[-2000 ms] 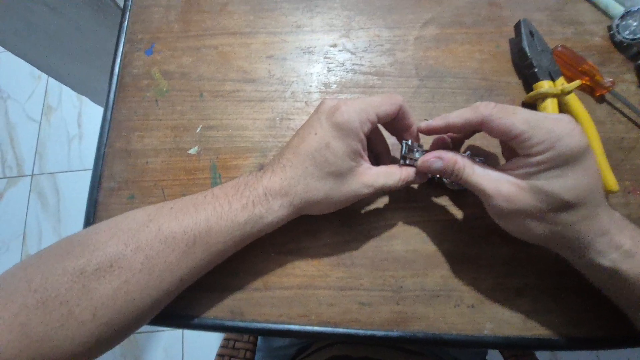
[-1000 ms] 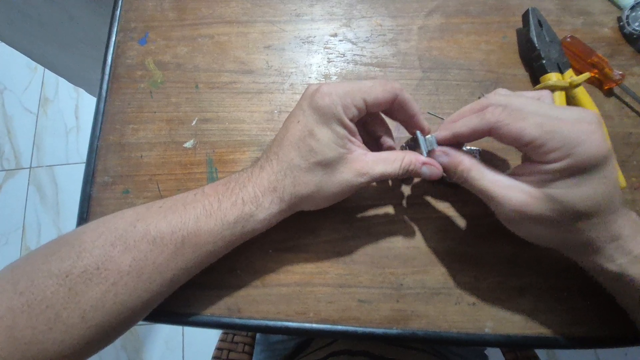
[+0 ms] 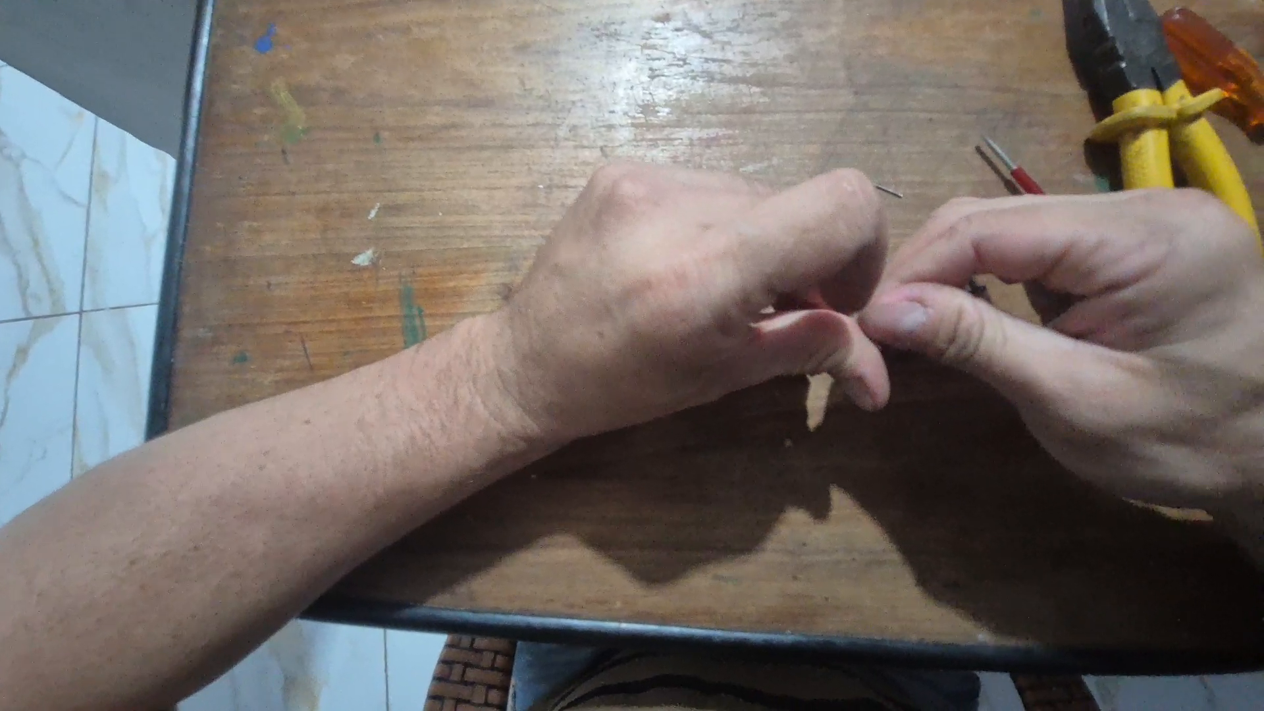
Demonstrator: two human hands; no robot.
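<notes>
Over the wooden table point(image 3: 474, 237), my left hand point(image 3: 691, 286) is curled, with its thumb pointing down to the right. My right hand point(image 3: 1076, 296) meets it fingertip to fingertip, thumb and index finger pinched together. Whatever lies between the fingertips is covered by the fingers. A small dark piece point(image 3: 976, 287) shows partly behind the right thumb; its kind cannot be told. A thin metal pin or wire point(image 3: 889, 191) is visible just beyond the left knuckles.
Yellow-handled pliers point(image 3: 1145, 128) lie at the upper right, beside a screwdriver's orange handle point(image 3: 1210, 69). A thin tool with a red handle point(image 3: 1025, 181) and metal tip lies left of the pliers. The table's dark edge point(image 3: 592, 628) runs along the near side.
The small metal piece seen between my fingertips a second ago is now hidden. My left hand has turned, its thumb now pointing downward. The thin red-handled tool has come into sight.
</notes>
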